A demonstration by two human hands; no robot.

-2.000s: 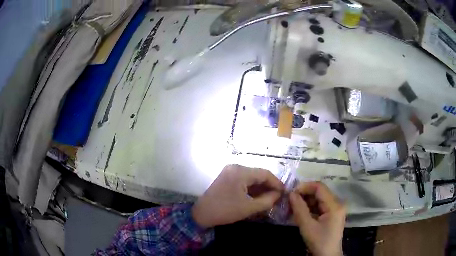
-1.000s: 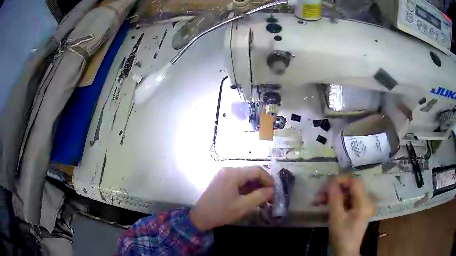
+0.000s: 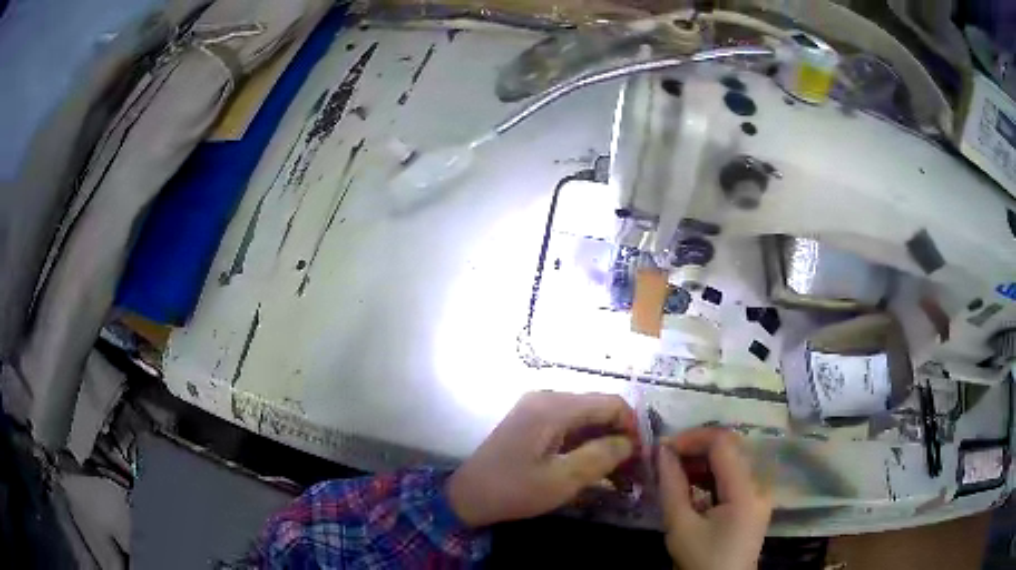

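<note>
My left hand (image 3: 552,457), in a plaid sleeve, pinches a small clear plastic bag (image 3: 644,429) at the table's front edge. Dark contents show faintly in the bag. My right hand (image 3: 713,490) is close to the right of the bag, thumb and fingers together beside it; I cannot tell what, if anything, is between them. Small black squares (image 3: 764,320) lie on the machine bed to the right of the orange block (image 3: 647,302) beside the needle.
The white sewing machine (image 3: 847,167) stands behind. A small brown box (image 3: 849,379) with white paper and black snips (image 3: 929,428) are at the right. A lamp (image 3: 440,176) lights the bed. Tied beige cloth (image 3: 111,212) and a blue sheet (image 3: 189,239) lie left.
My right hand was apart from the bag one second ago and has come back left beside it. My left hand still holds the bag. The camera view has shifted.
</note>
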